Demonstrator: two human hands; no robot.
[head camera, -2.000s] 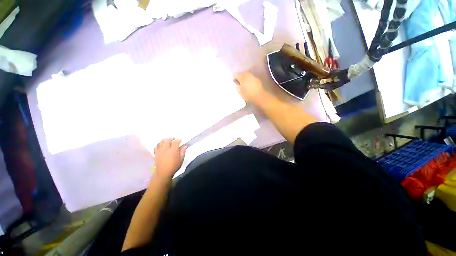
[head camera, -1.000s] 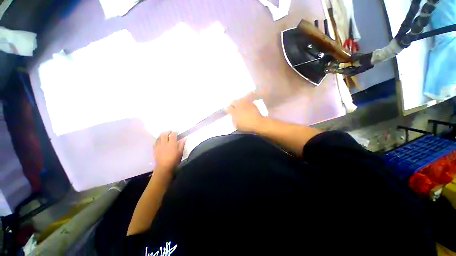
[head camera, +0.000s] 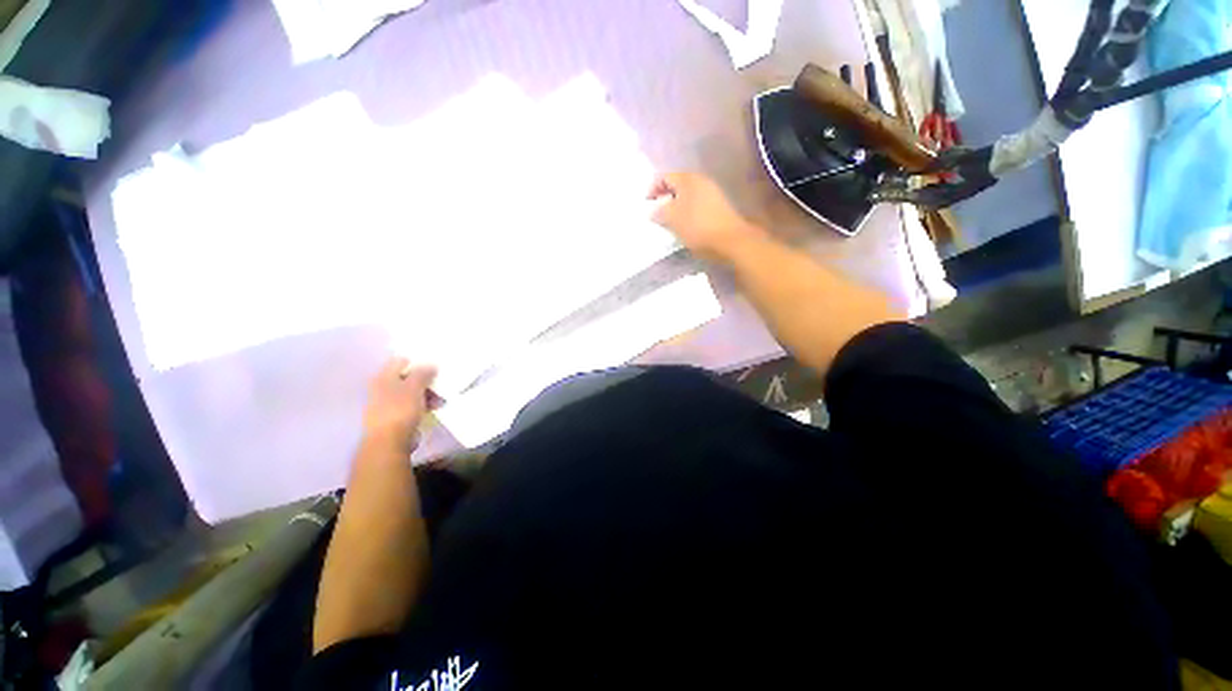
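White cut panels (head camera: 392, 223) lie flat on the pale lilac table, glaring white, so their layers cannot be told apart. A narrow white strip (head camera: 608, 344) lies along the near edge, with a thin grey gap between it and the panels. My right hand (head camera: 689, 213) is at the panels' right edge, fingers bent with the fingertips at the cloth. My left hand (head camera: 403, 402) is at the panels' near corner beside the strip's left end, fingers curled. Whether either hand pinches the cloth is not clear.
An iron (head camera: 822, 155) with a wooden handle stands right of the panels, its wrapped hose (head camera: 1034, 142) rising right. Red-handled scissors (head camera: 938, 130) lie beyond it. White pieces (head camera: 338, 20) lie at the far side. A blue basket (head camera: 1128, 419) is lower right.
Since one second ago my right hand has moved from the strip up to the panels' right edge. My left hand has shifted slightly left, off the strip's end.
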